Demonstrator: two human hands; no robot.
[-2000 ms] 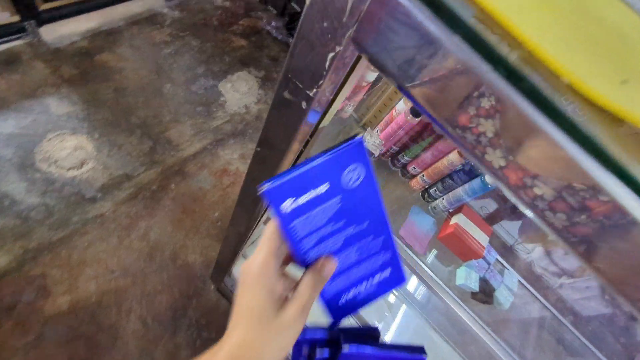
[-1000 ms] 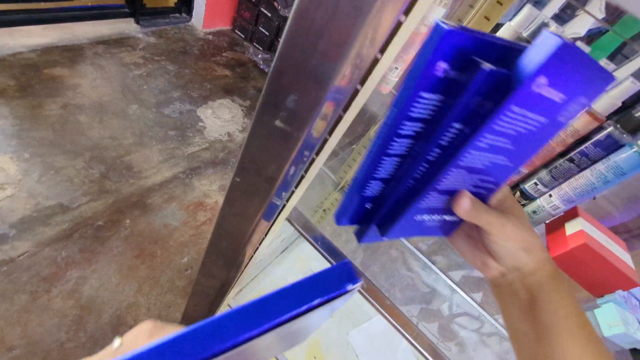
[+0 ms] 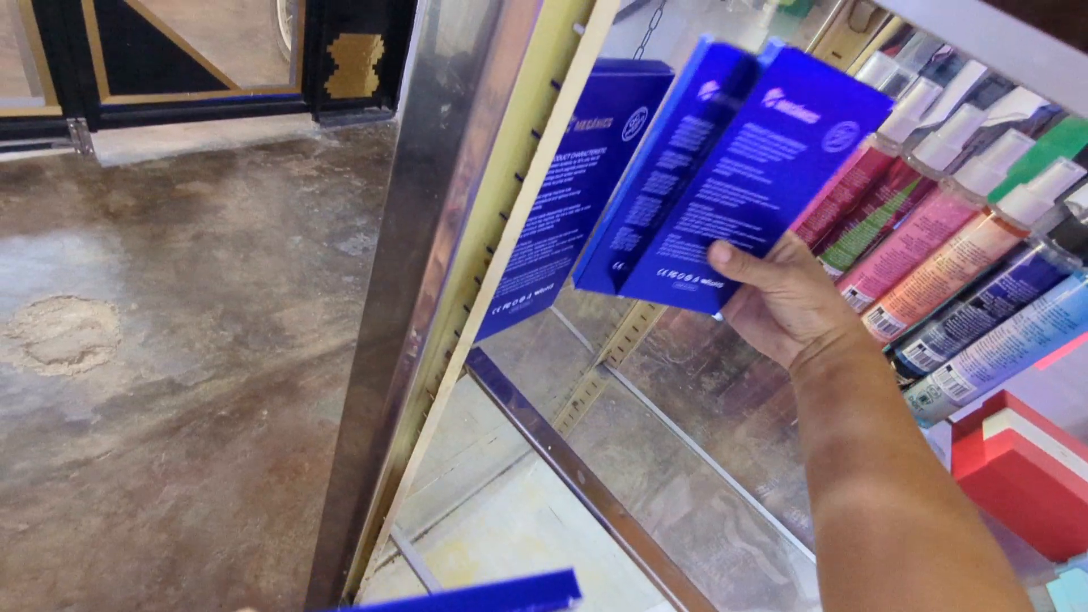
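Note:
My right hand (image 3: 778,293) grips two overlapping blue flat cardboard boxes (image 3: 748,178) with its thumb across the lower corner of the front one. They are tilted inside a glass display cabinet. Just left of them, a similar blue box (image 3: 569,187) is partly hidden by the cabinet's edge strip; whether it rests on a shelf or a wall is unclear. Another blue box (image 3: 476,593) shows only its end at the bottom edge. A sliver of my left hand (image 3: 246,609) appears beside that box, the rest being out of frame.
Spray bottles with coloured liquid (image 3: 960,238) stand in a row right of my hand, above a red box (image 3: 1020,476). A metal cabinet post (image 3: 399,323) and a slotted upright (image 3: 608,365) frame the glass shelf. Concrete floor (image 3: 212,382) lies left, with a black door frame (image 3: 204,51) beyond.
One second ago, three blue boxes were close together at my right hand; now the leftmost is apart from the other two. My left hand and its box have dropped mostly out of view.

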